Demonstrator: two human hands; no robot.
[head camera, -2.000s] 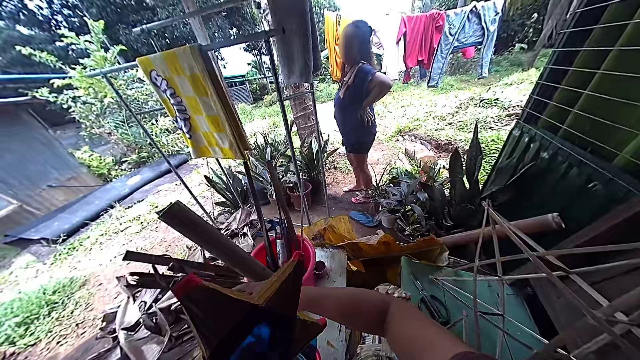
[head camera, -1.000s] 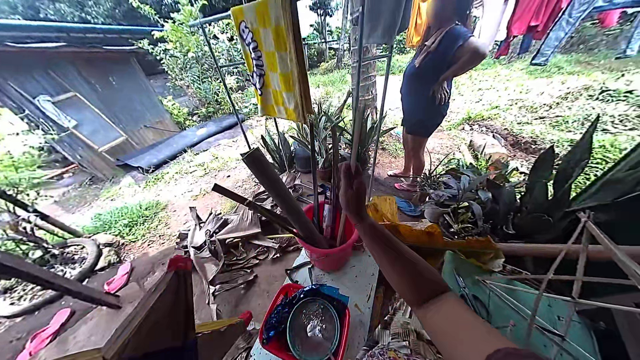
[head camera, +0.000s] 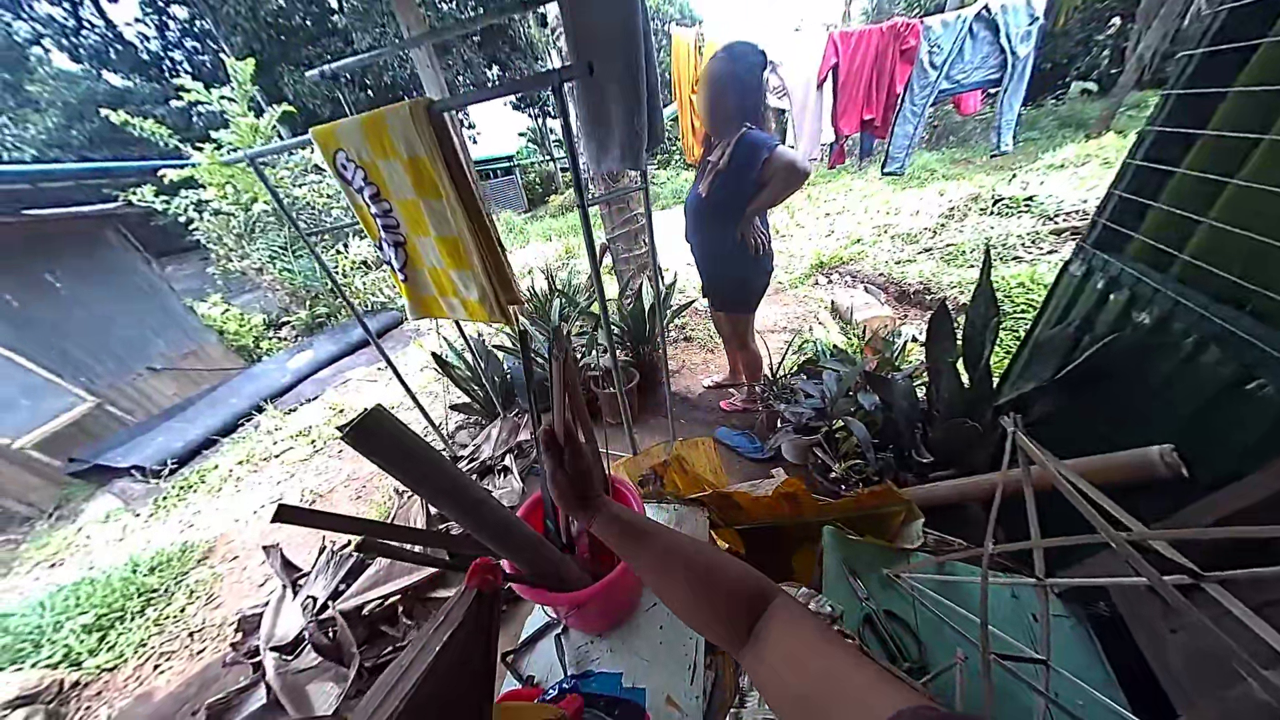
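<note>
My right hand (head camera: 575, 470) reaches out over a pink plastic bucket (head camera: 600, 600), with its fingers against upright brown strips (head camera: 560, 390) that stand in the bucket; it seems closed around them. A thick dried stalk (head camera: 460, 495) leans out of the same bucket to the left. My left hand is out of sight. At the lower left, a dark brown panel with a red tip (head camera: 450, 640) rises into view; what supports it is hidden. A red container with blue shiny material (head camera: 590, 690) shows at the bottom edge, beside the bucket's foot.
A person (head camera: 735, 200) stands beyond the potted plants. A metal rack holds a yellow checked towel (head camera: 410, 210). Dry leaves (head camera: 310, 630) lie at left. On the right are a stick frame (head camera: 1040, 560), scissors (head camera: 885, 625) on a green board (head camera: 940, 610), and a bamboo pole (head camera: 1060, 480).
The view has swung right and up since one second ago. Two seconds ago the forearm lay lower across the view; since then the right hand has come up to the strips in the bucket.
</note>
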